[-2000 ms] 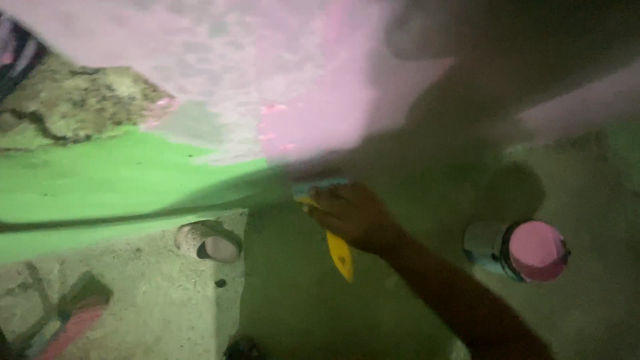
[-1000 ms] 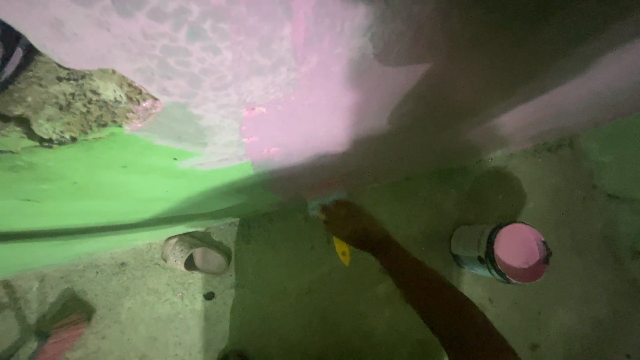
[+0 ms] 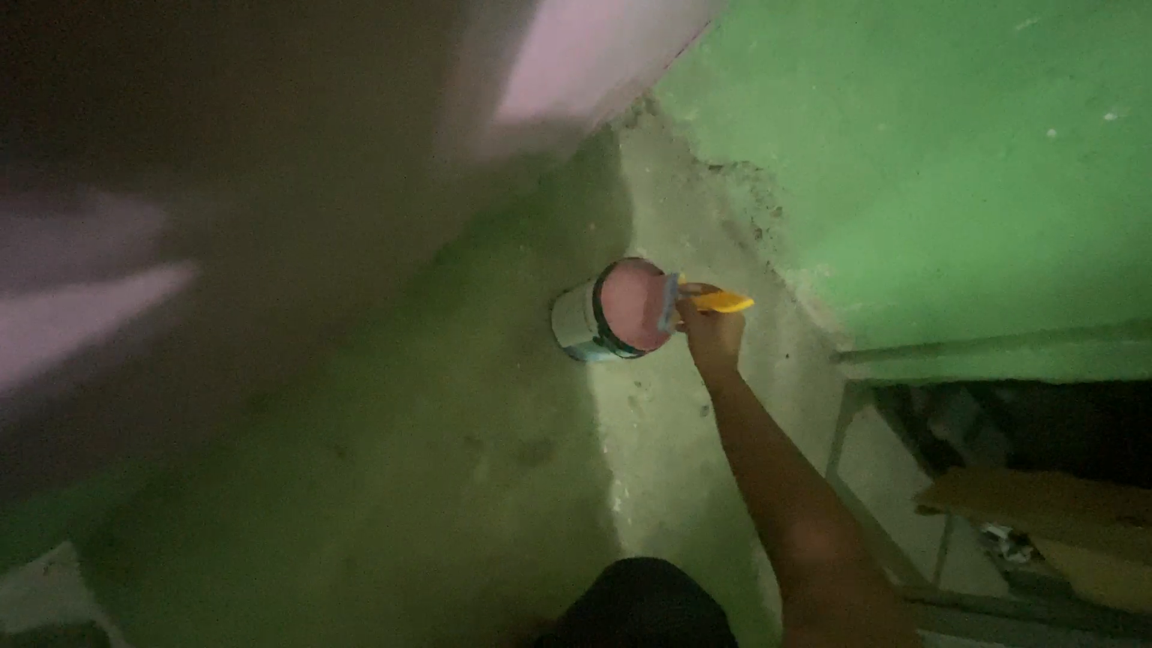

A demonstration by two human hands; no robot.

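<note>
My right hand is closed around a paintbrush with a yellow handle. The brush's bluish-grey head is at the right rim of a paint bucket, against or just over the pink paint; whether the bristles touch the paint is not plain. The bucket is pale-sided with a dark rim and stands on the floor. My left hand is out of view.
A pink-painted wall in heavy shadow runs along the upper left. A green wall rises at the right, with crumbling plaster at its foot. Lower right, a recess holds a brown cardboard-like sheet. A dark rounded shape is at the bottom edge.
My right hand has carried the brush from the foot of the pink wall to the bucket's rim. The view has swung right, and the slipper on the floor is out of view.
</note>
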